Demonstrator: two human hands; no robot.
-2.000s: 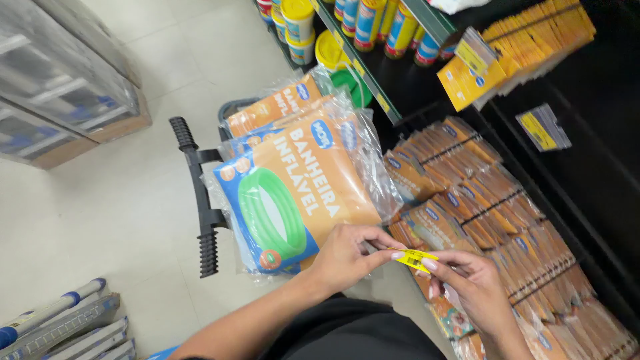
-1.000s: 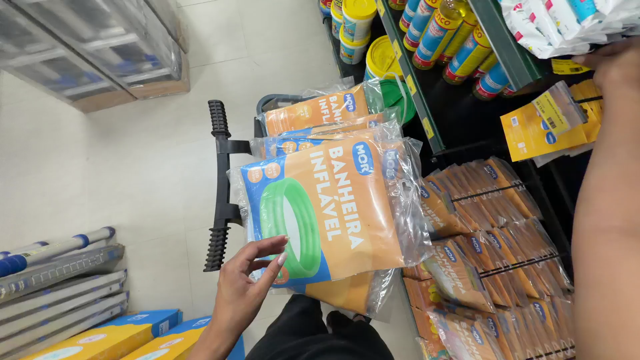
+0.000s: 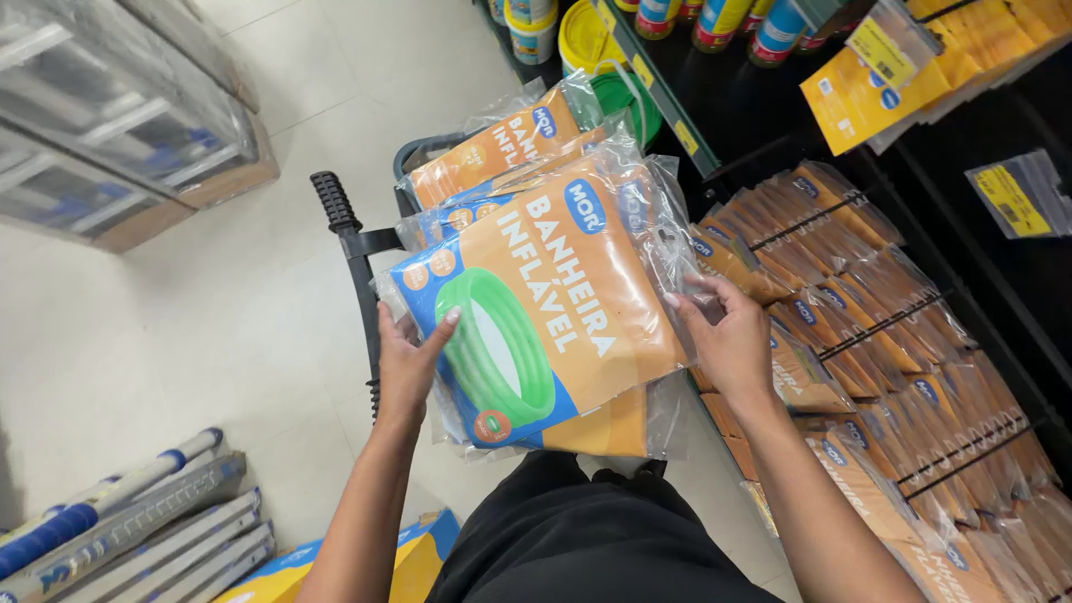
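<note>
A plastic-wrapped package of an inflatable bath (image 3: 536,310), orange and blue with a green ring pictured on it, lies on top of a pile of similar packages (image 3: 494,159). My left hand (image 3: 409,360) grips its left edge, thumb on the front. At the package's right edge, my right hand (image 3: 729,335) pinches the clear plastic between thumb and fingers. The pile rests on a cart with a black handle (image 3: 356,260), its basket mostly hidden underneath.
Hooks of similar packages (image 3: 871,335) hang on the right. A shelf edge (image 3: 662,92) with bottles and tubs is above them. Wrapped boxes (image 3: 126,126) stand at upper left, folded ladders (image 3: 134,519) at lower left, beside a yellow and blue box (image 3: 419,553).
The small yellow label seen between my fingers two seconds ago is no longer in them. My right hand has come from the shelf at the upper right to the package's right edge.
</note>
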